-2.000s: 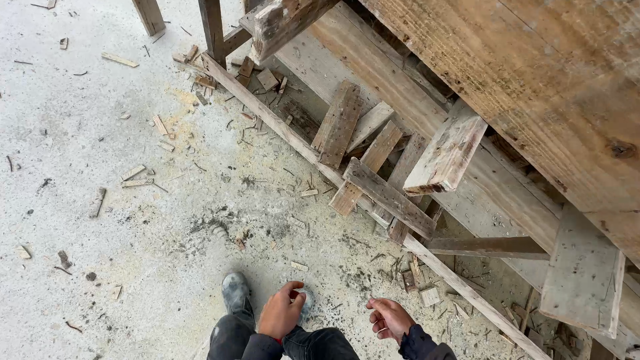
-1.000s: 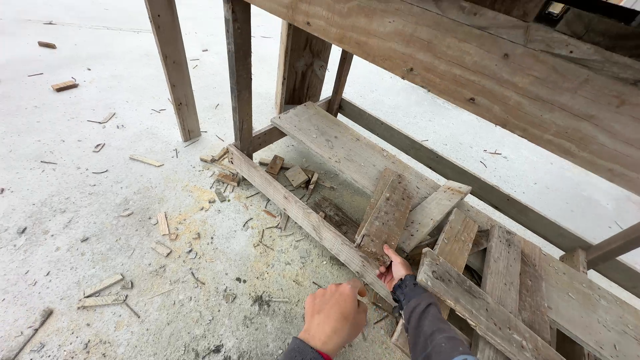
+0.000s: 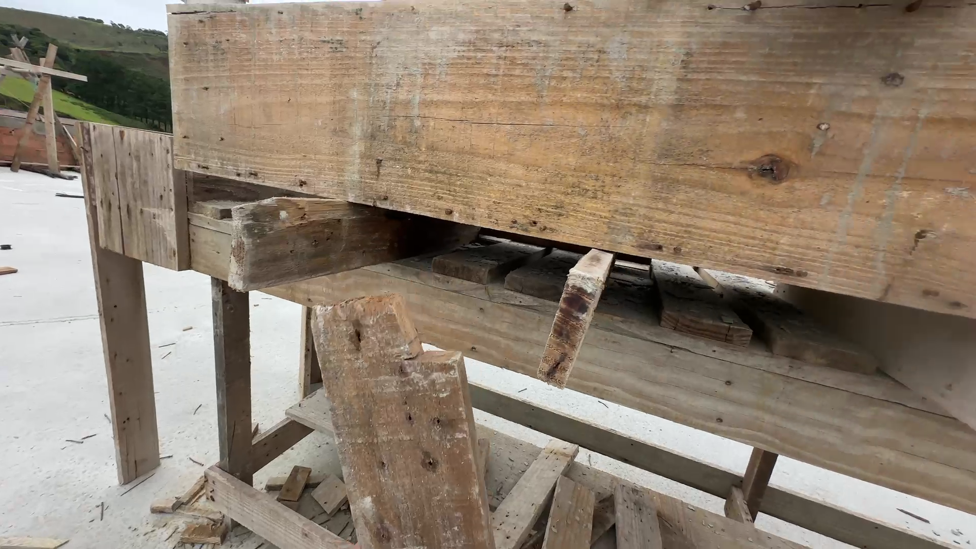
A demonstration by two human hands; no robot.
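Neither of my hands shows in the head view. A short weathered board [image 3: 404,427] with a notched, broken top edge rises from the bottom of the frame, close to the camera and tilted slightly left. Its lower end is cut off, so what supports it is hidden. Above it are the thick front plank [image 3: 534,130] of a wooden bench and a wood block [image 3: 305,236] jutting out beneath that plank. A narrow board end [image 3: 576,320] sticks out to the right. Several boards [image 3: 701,305] lie side by side under the front plank.
Bench legs [image 3: 126,366] stand at the left on the pale concrete floor [image 3: 46,366]. Loose boards [image 3: 534,496] lie across the low shelf at the bottom. Wood scraps [image 3: 293,484] are scattered by the lower rail [image 3: 267,511]. A timber frame [image 3: 47,114] stands far left.
The view has risen toward the bench front. Both hands have gone out of sight; one second ago the right was at a short board on the low shelf. A board now stands close in front.
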